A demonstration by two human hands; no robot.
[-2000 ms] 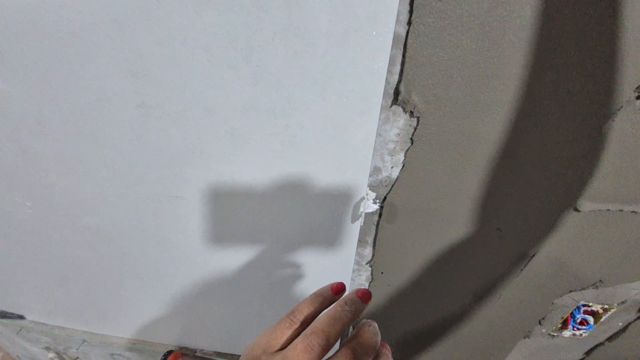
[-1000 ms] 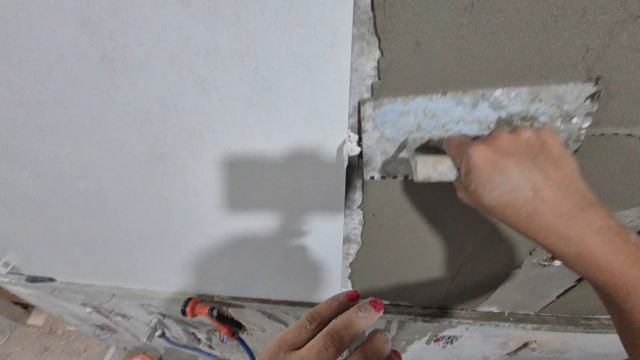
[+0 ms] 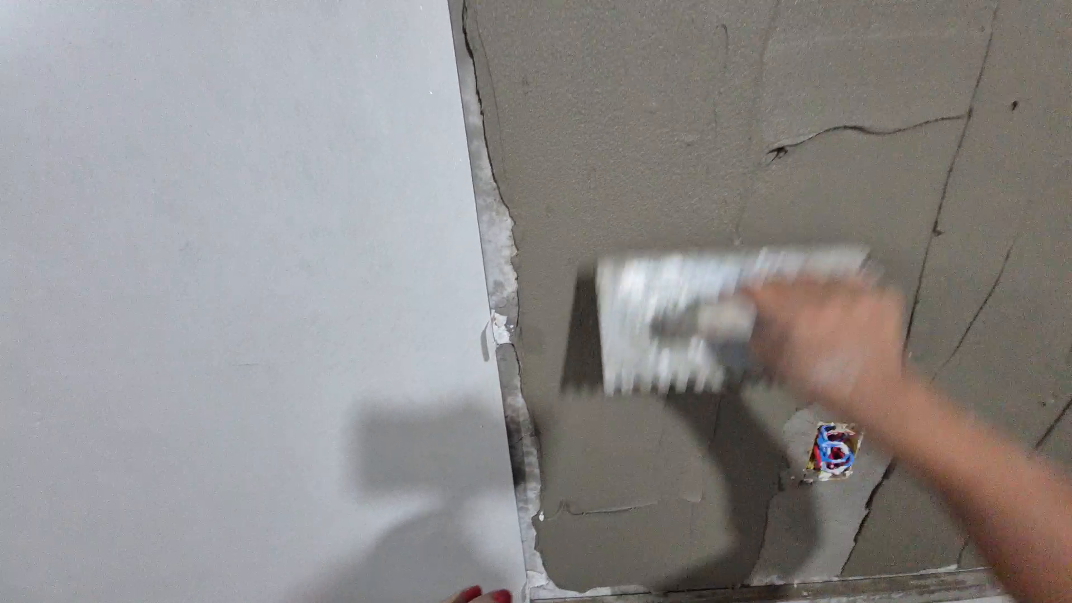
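Note:
My right hand [image 3: 825,339], blurred by motion, is closed on the handle of a notched steel trowel [image 3: 653,327]. The trowel's toothed edge points down, and the blade is over grey mortar [image 3: 620,167] spread on the wall. Left of the mortar is a large white tile panel [image 3: 234,251], with a narrow uncoated strip of wall [image 3: 501,268] along its edge. Only the red-nailed fingertips of my left hand [image 3: 477,595] show at the bottom edge, by the panel's lower right corner; what the rest of that hand does is hidden.
An electrical box opening [image 3: 833,452] with blue, red and white wires is in the wall at lower right, under my forearm. A small white clip or scrap [image 3: 500,328] sits at the panel's edge. A ledge [image 3: 754,590] runs along the bottom.
The right hand and trowel, absent two seconds ago, were beside the panel's edge one second ago and are now farther right of it. Less of the left hand shows.

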